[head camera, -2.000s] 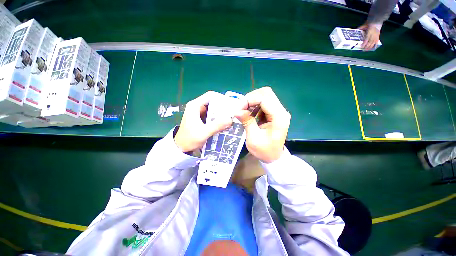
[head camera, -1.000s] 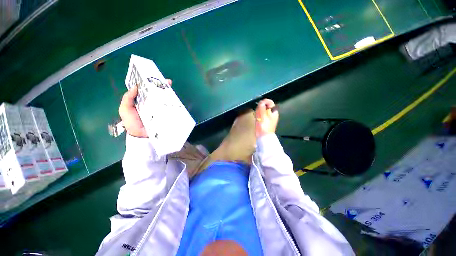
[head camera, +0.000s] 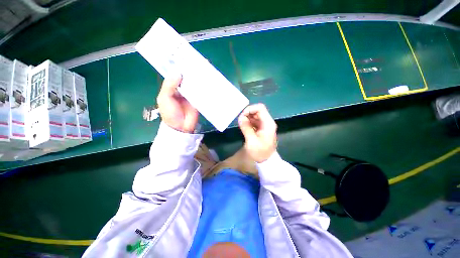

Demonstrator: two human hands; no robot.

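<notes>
A long white carton (head camera: 196, 75) is held tilted over the bench, one end up at the left and the other down at the right. Its upward face looks almost blank, with a faint mark near the thumb. My left hand (head camera: 178, 107) grips the carton along its lower left side. My right hand (head camera: 258, 130) is at the carton's lower right end, with thumb and forefinger curled close together. Whether it touches the carton or holds something small cannot be told.
Stacked cartons (head camera: 48, 106) stand on the green bench (head camera: 297, 65) at the left. A metal rail (head camera: 282, 23) runs behind. A white item (head camera: 398, 90) lies at the yellow-taped rectangle. A round black stool (head camera: 362, 191) stands on the floor at the right.
The carton has left the front of my body, turned over to a blank face and tilted the other way. My right hand moved off it, then came to its lower end. The other person's hand is gone.
</notes>
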